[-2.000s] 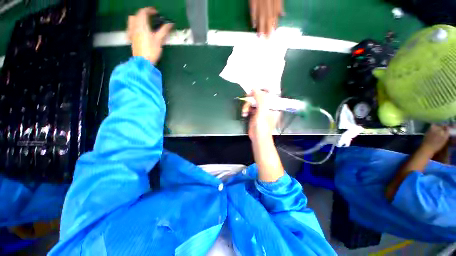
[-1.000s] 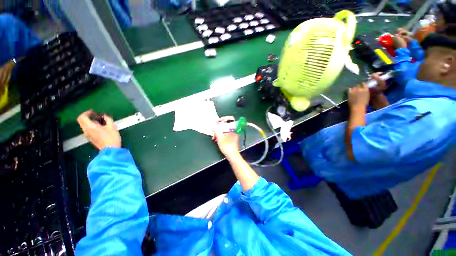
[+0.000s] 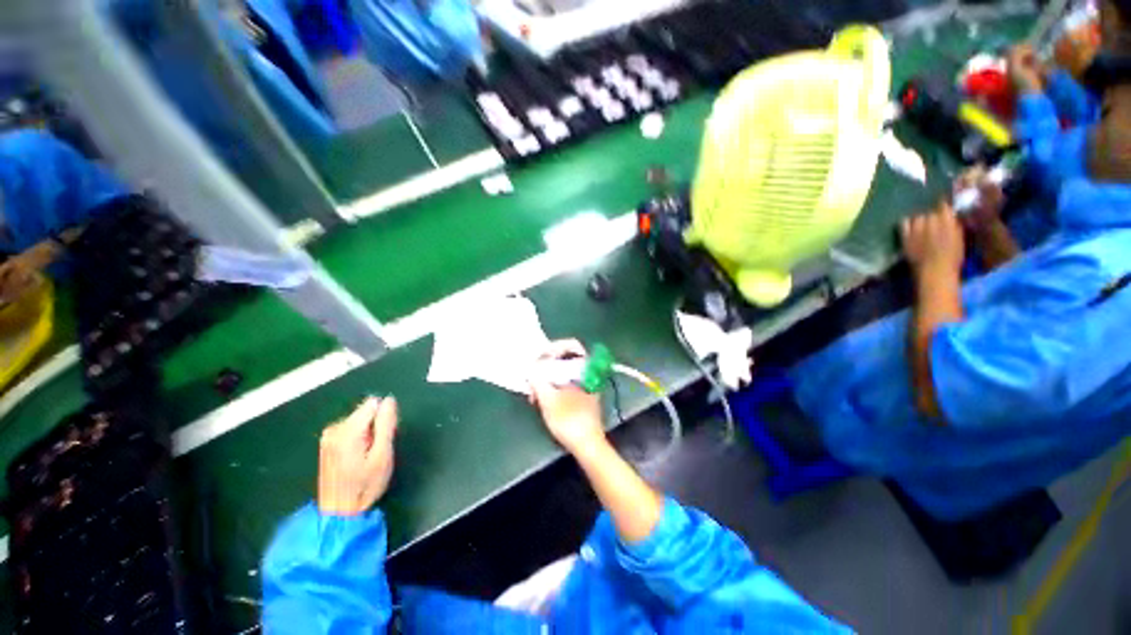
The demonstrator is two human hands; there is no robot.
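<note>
My right hand (image 3: 567, 399) holds the glue syringe (image 3: 564, 370), its bright green rear cap (image 3: 598, 368) pointing right. The syringe's needle tip cannot be made out. My left hand (image 3: 357, 457) is over the green bench, left of the syringe, with its fingers drawn together and nothing visible in them. Its palm side is hidden. A small black housing (image 3: 227, 381) lies on the green belt, up and left of my left hand. A white paper sheet (image 3: 486, 341) lies on the bench just ahead of my right hand.
Black trays (image 3: 93, 521) are at left. A grey post (image 3: 279, 254) stands at the belt's pale rail (image 3: 409, 325). At right are a lime-green fan (image 3: 788, 161), black controller (image 3: 667, 236), air hose (image 3: 670, 407), crumpled tissue (image 3: 719, 347) and a seated person in blue (image 3: 980, 360).
My left hand has moved right and back from the belt, off the dark piece it held. A small black housing now shows on the belt. My right hand still holds the syringe. The view has shifted.
</note>
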